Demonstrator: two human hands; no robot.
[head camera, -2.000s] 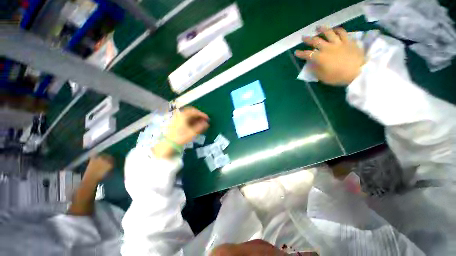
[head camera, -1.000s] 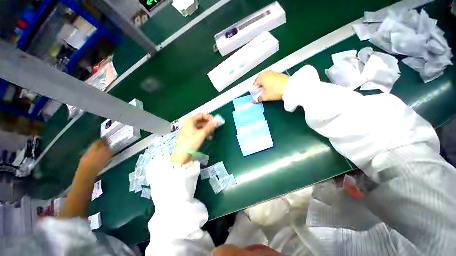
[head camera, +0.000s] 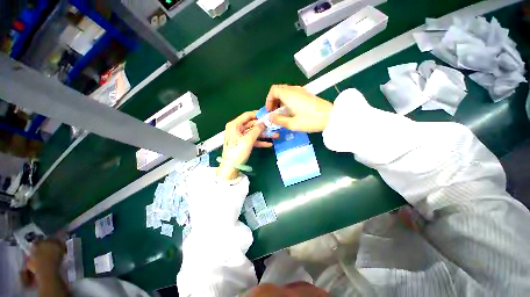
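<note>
My left hand (head camera: 241, 139), with a light-green wristband, and my right hand (head camera: 299, 108) meet above the bench near the edge rail. Both hold a small blue and white item (head camera: 266, 119) between their fingers; whether it is a card, a packet or both I cannot tell. Blue cards (head camera: 297, 165) lie on the bench just below my hands, the upper one darker blue, the lower one paler. Small pale packets (head camera: 174, 194) are piled left of my left forearm, and a few more (head camera: 258, 210) lie right of it.
Larger white packets (head camera: 476, 49) lie heaped at far right, with a smaller group (head camera: 426, 87) beside them. On the conveyor (head camera: 232, 64) stand an open white box (head camera: 343, 40), a pictured box and two boxes at left. A grey post (head camera: 99, 113) crosses the left. Another person's hand (head camera: 46, 261) is blurred at lower left.
My right hand has come from the far-right packets to the middle, and my hands have come together on the small item. The boxes on the belt have moved right. The other person's hand has moved down-left.
</note>
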